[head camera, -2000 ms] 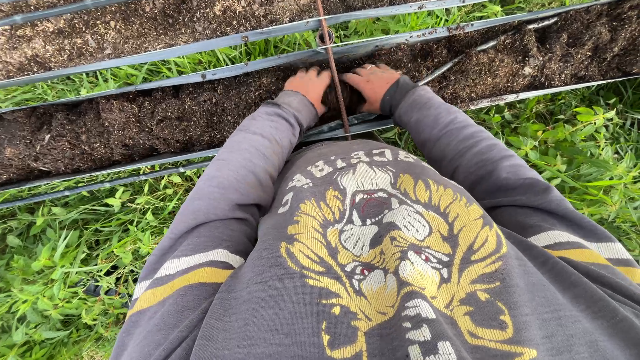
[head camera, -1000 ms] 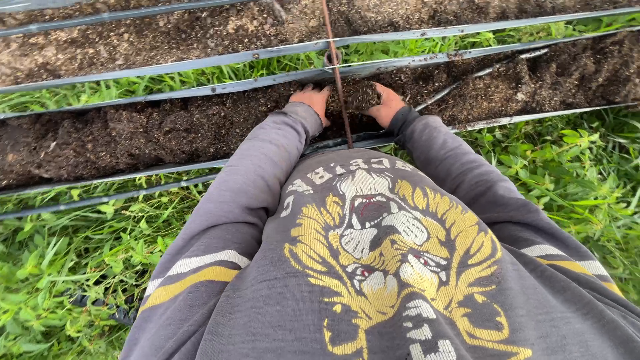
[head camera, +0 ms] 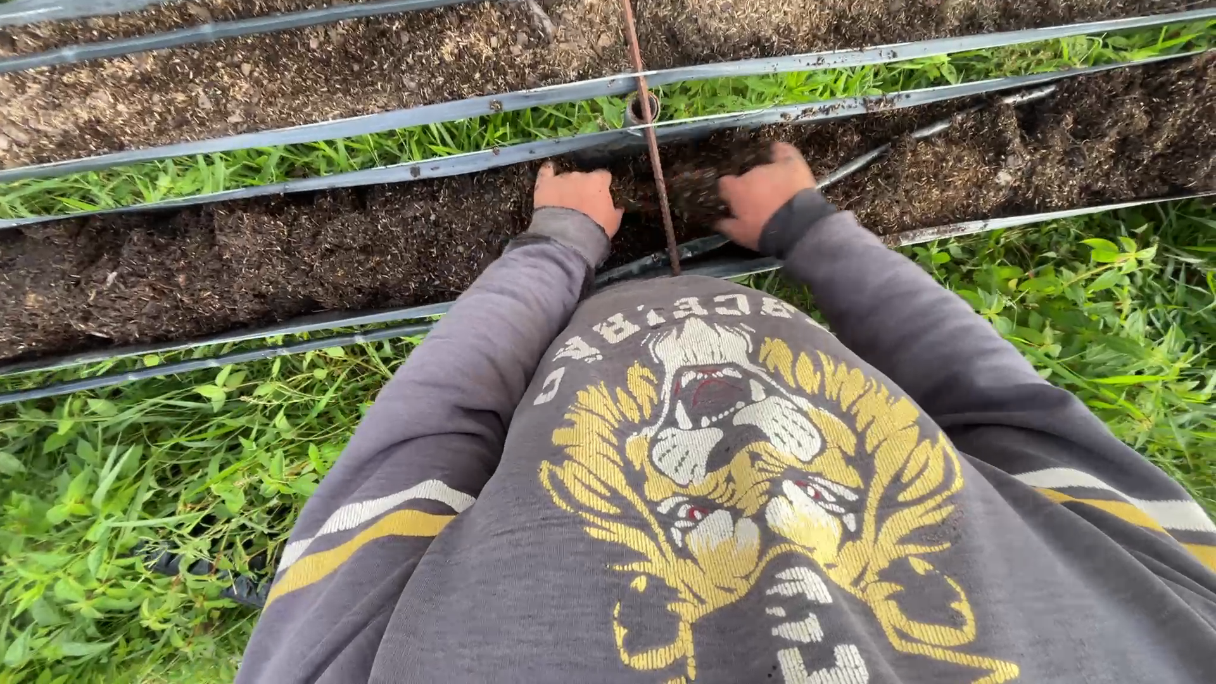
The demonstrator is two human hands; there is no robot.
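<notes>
Dark, crumbly soil mixed with pale husks (head camera: pixel 313 237) fills a long trough lined with grey plastic film. My left hand (head camera: pixel 578 195) rests on this soil, left of a rusty metal rod (head camera: pixel 655 161) that crosses over the trough; its fingers point down and are partly hidden. To the right of the rod, my right hand (head camera: pixel 763 195) is blurred and touches loose dark soil at its fingers. Whether it grips a clump I cannot tell. A thin grey drip hose (head camera: pixel 860 163) lies on the soil beside my right hand.
Behind runs a second soil-filled bed (head camera: pixel 313 76) with plastic edging (head camera: pixel 380 123). Between the beds are a strip of grass and a round pipe end (head camera: pixel 642 108) under the rod. Green weeds (head camera: pixel 190 456) grow on the near side, below another plastic edge (head camera: pixel 228 337).
From close together near the rod two seconds ago, my hands have moved apart. The soil between them looks disturbed and lower.
</notes>
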